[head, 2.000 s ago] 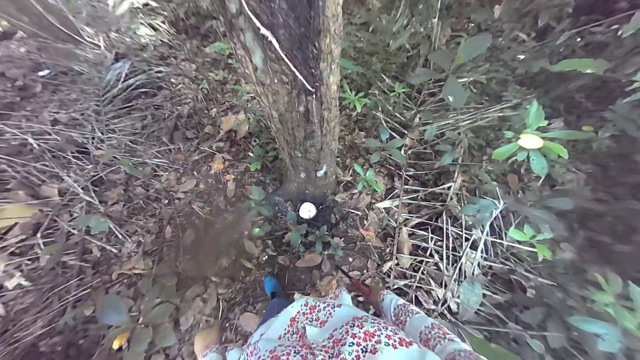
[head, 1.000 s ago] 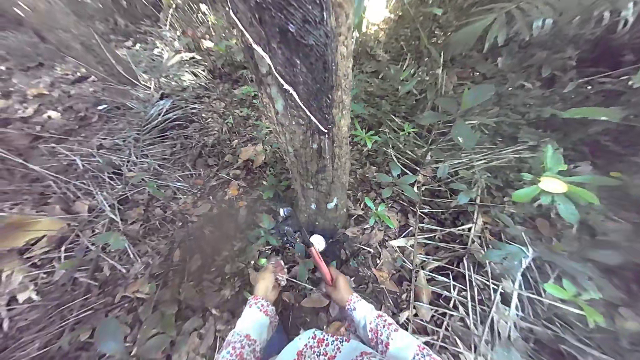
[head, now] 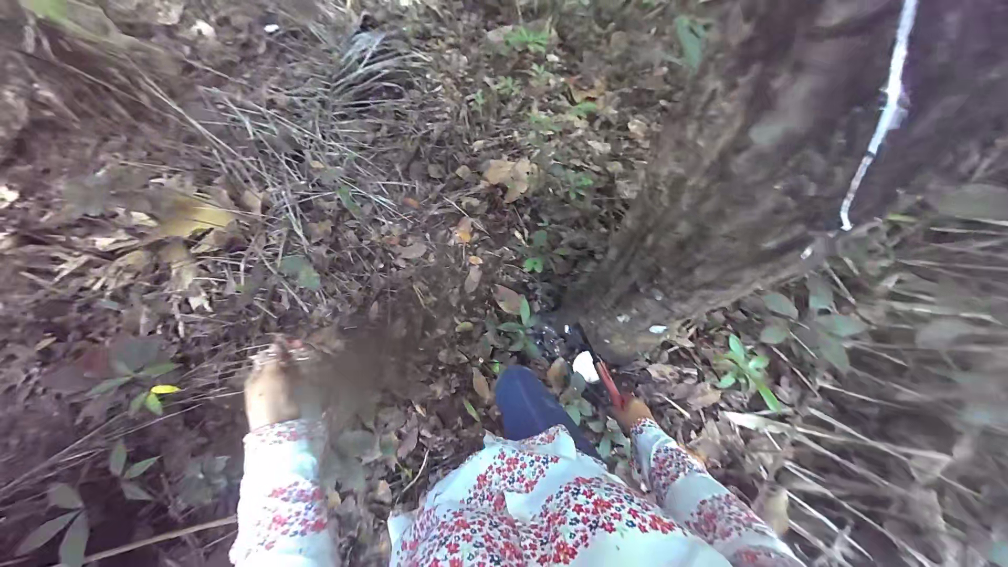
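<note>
My right hand (head: 632, 411) is closed round the red handle of a tool (head: 607, 381), whose dark end reaches toward the foot of a tree trunk (head: 693, 220). Just left of the handle is a small white round thing (head: 585, 367), low by the trunk's base. My left hand (head: 272, 387) is out to the left above the leaf litter, blurred; something small and pale shows at its fingertips, but whether it is held cannot be told. A white line (head: 880, 130) runs down the bark and stops partway.
Dry leaves and twigs (head: 512, 177) cover the ground. A tuft of dry grass (head: 366, 71) lies at the upper left. Low green plants (head: 746, 368) grow right of the trunk, beside long dry stalks (head: 835, 441). My knee (head: 535, 405) is near the trunk's base.
My left hand has moved away to the left from near the trunk's base. The red-handled tool remains in my right hand. The view has swung left, so the trunk appears farther right.
</note>
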